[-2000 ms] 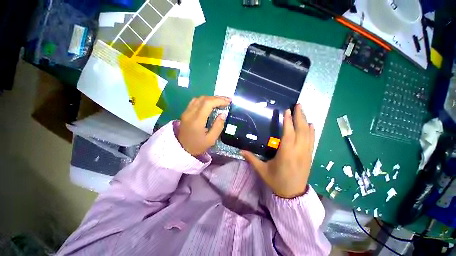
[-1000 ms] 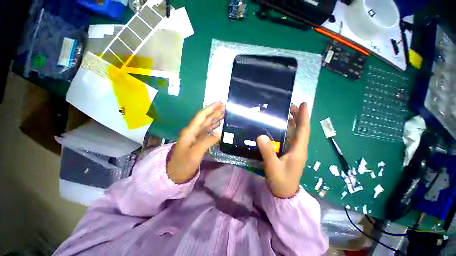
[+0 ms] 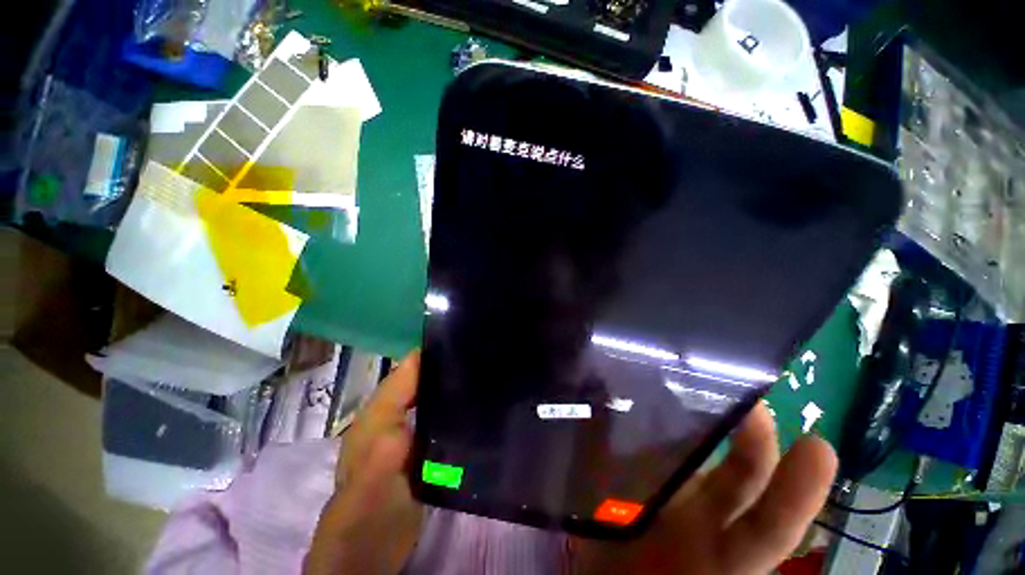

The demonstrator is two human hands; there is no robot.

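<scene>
The black touchscreen display point(image 3: 629, 281) is held up close to the camera, tilted, its screen lit dark with a line of white characters at the top left. A green block shows at its bottom left and an orange-red block at its bottom right. My left hand point(image 3: 377, 483) holds its lower left edge, fingers partly hidden behind it. My right hand point(image 3: 747, 494) holds its lower right edge, fingers partly hidden. Light reflections cross the glass. The display hides most of the bubble-wrap sheet.
Yellow film point(image 3: 253, 253) lies on white paper point(image 3: 152, 258) at left, below a ladder-like adhesive sheet point(image 3: 253, 112). White scraps point(image 3: 812, 416) lie at right. A white round part point(image 3: 751, 45) stands at the back. Wrapped displays point(image 3: 169, 432) are at lower left.
The display has come up off the bubble wrap towards the camera. Both hands have closed on its lower edges. Its screen now shows white text and a green block.
</scene>
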